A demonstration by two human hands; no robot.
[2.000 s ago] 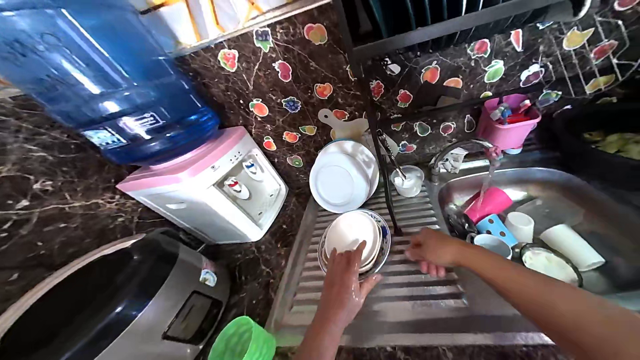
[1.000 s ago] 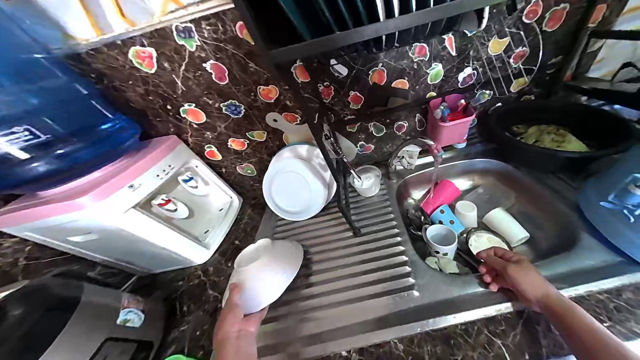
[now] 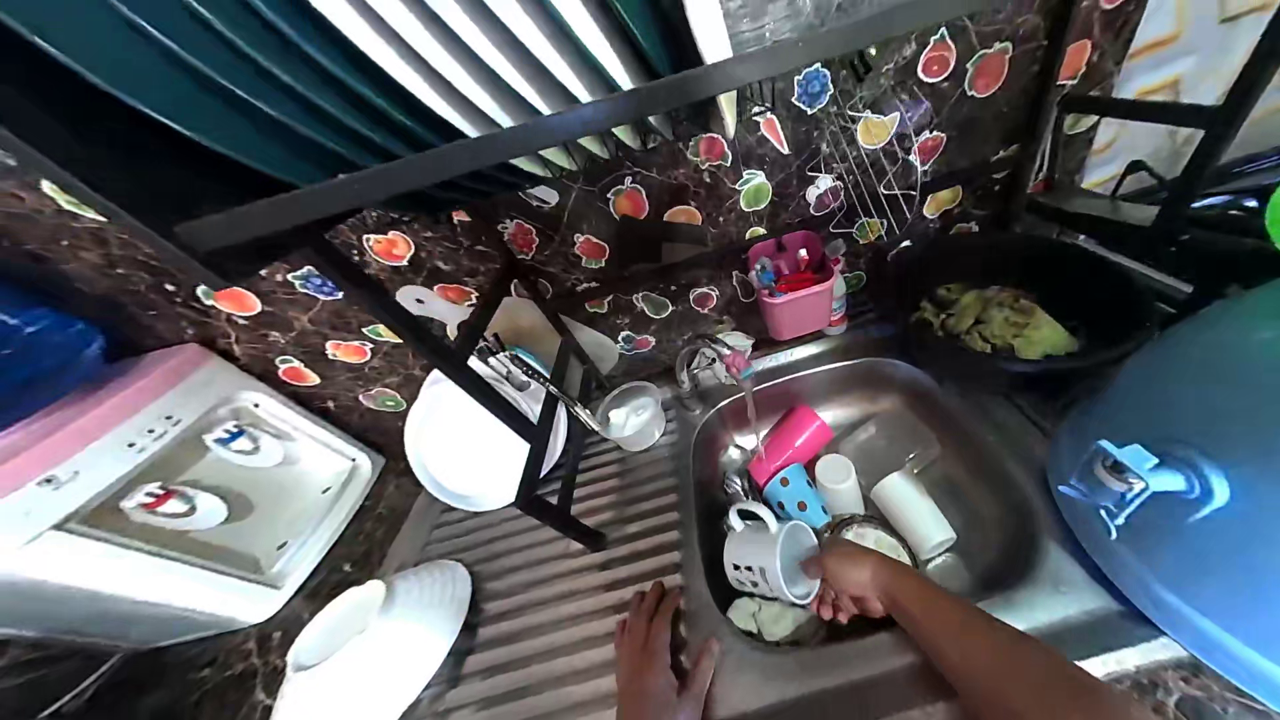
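Observation:
My right hand (image 3: 852, 580) is in the steel sink (image 3: 985, 500), gripping the rim of a white printed mug (image 3: 768, 560). My left hand (image 3: 660, 655) rests with fingers apart on the ribbed drainboard (image 3: 590, 600), just left of the basin. Around the mug lie a pink cup (image 3: 790, 445), a blue dotted cup (image 3: 796, 496), white cups (image 3: 914, 514) and a pale cloth or sponge (image 3: 772, 618). Water runs from the faucet (image 3: 705, 365). At the drainboard's left end, white bowls (image 3: 400, 640) lie tilted, apart from my left hand.
A black metal dish rack (image 3: 560, 130) stands over the drainboard, its leg near white plates (image 3: 470, 440) and a cup (image 3: 632, 415). A water dispenser (image 3: 190, 480) is at left. A black basin (image 3: 1130, 320) and a blue water jug (image 3: 1180, 470) stand at right.
My left hand has let go of the white bowls and moved right onto the drainboard. My right hand, over the drainboard at first, is now in the sink on the mug. The view has shifted right.

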